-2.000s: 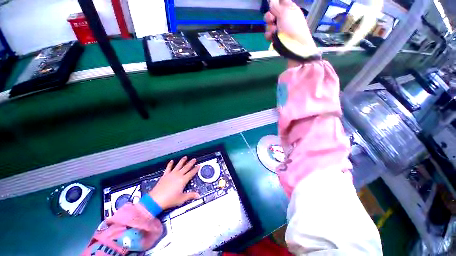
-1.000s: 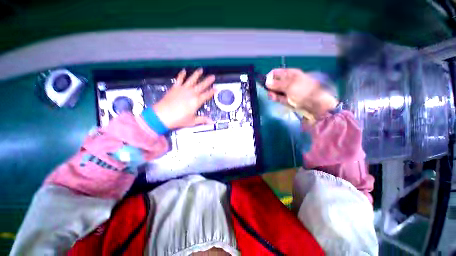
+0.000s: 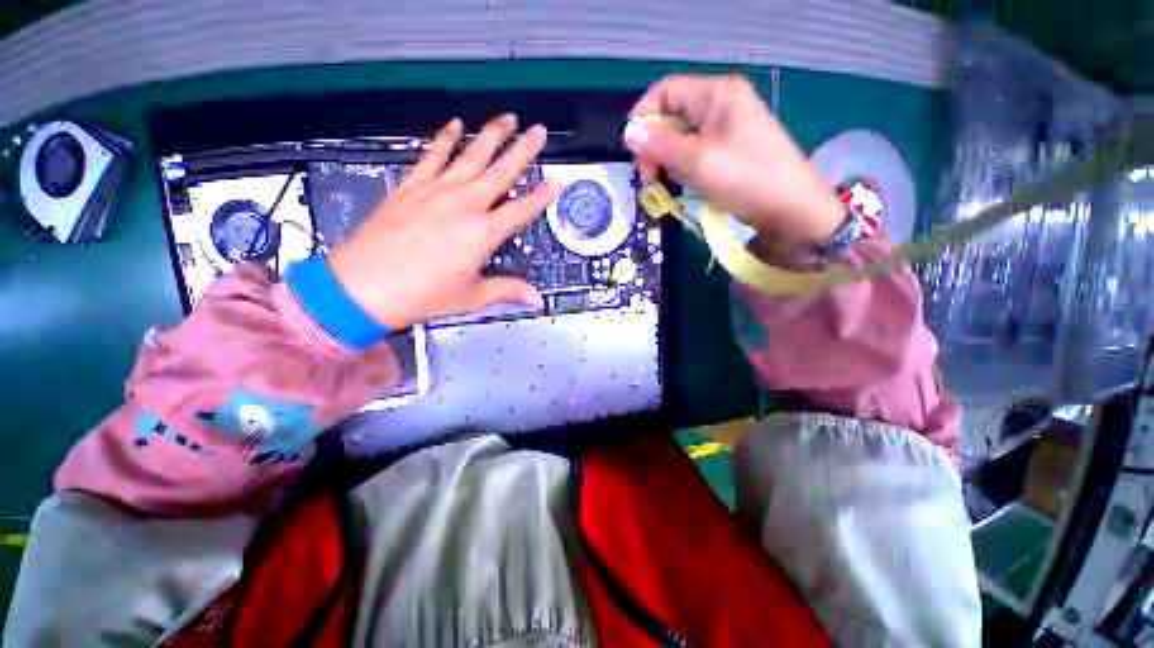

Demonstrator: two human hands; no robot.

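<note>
The open laptop base (image 3: 544, 367) lies in front of me with its dark mainboard (image 3: 570, 268) between two cooling fans, the right fan (image 3: 589, 215) and the left fan (image 3: 241, 230). My left hand (image 3: 437, 241) lies flat with spread fingers over the mainboard and hides its middle. My right hand (image 3: 709, 146) is above the laptop's upper right corner, with its fingers closed on yellowish tape (image 3: 747, 263). A long strip of the tape trails to the right past the wrist.
A loose fan (image 3: 63, 177) lies left of the laptop on the green mat (image 3: 89, 380). A grey disc (image 3: 873, 165) with a red-and-white item is partly behind my right wrist. Clear plastic trays (image 3: 1012, 241) stand at the right. A pale ribbed rail (image 3: 506, 32) runs along the back.
My right hand has come down from high up to the laptop's upper right corner, and the tape strip now shows clearly. My left hand has stayed over the mainboard. The view has tilted down.
</note>
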